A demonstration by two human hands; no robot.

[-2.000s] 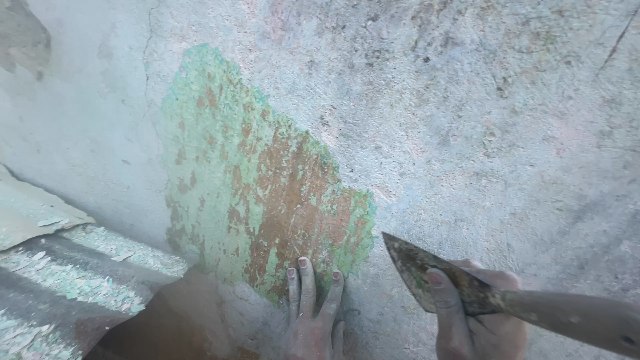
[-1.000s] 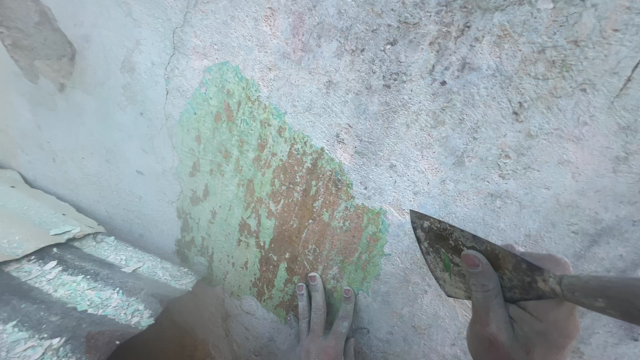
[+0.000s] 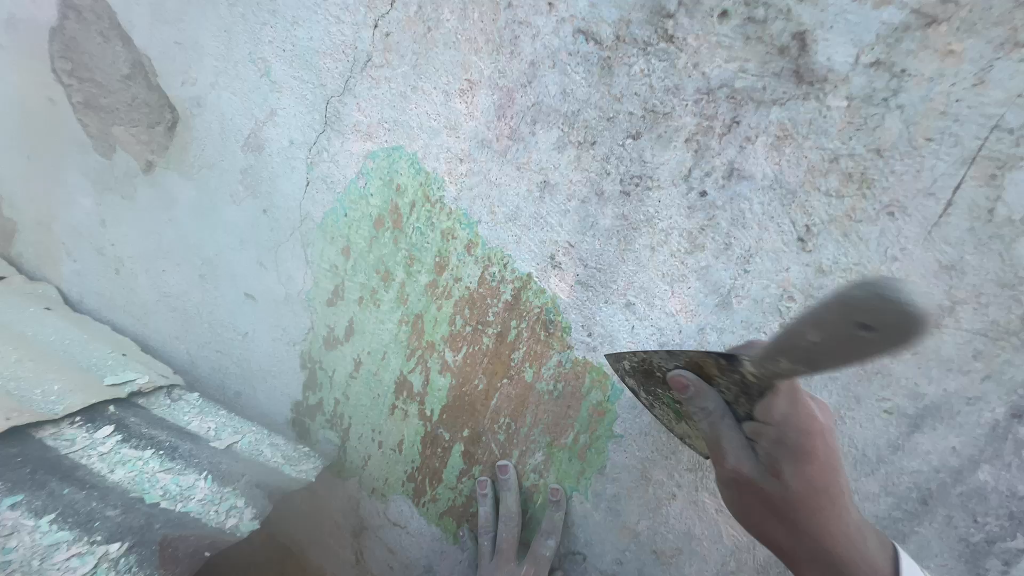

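My right hand (image 3: 780, 464) grips a scraper with a worn, paint-flecked metal blade (image 3: 680, 392) and a wooden handle (image 3: 848, 328). My thumb presses on the blade, whose pointed corner is at the right edge of a green and brown patch (image 3: 480, 368) on the plaster wall. At the lower edge of that patch, my left hand (image 3: 516, 524) rests with its fingers apart on the wall and holds nothing. Pale plaster or paint surrounds the patch.
Corrugated sheeting (image 3: 168, 472) at lower left carries many green and white paint flakes. A pale sheet (image 3: 72, 352) with flakes overlaps it. The wall has a crack (image 3: 328, 112), a grey bare spot (image 3: 116, 88) at upper left and a dark scratch (image 3: 968, 176) at right.
The scraper has turned in my right hand: its handle, which pointed right and slightly down, now points up and right. My left hand still lies at the patch's lower edge.
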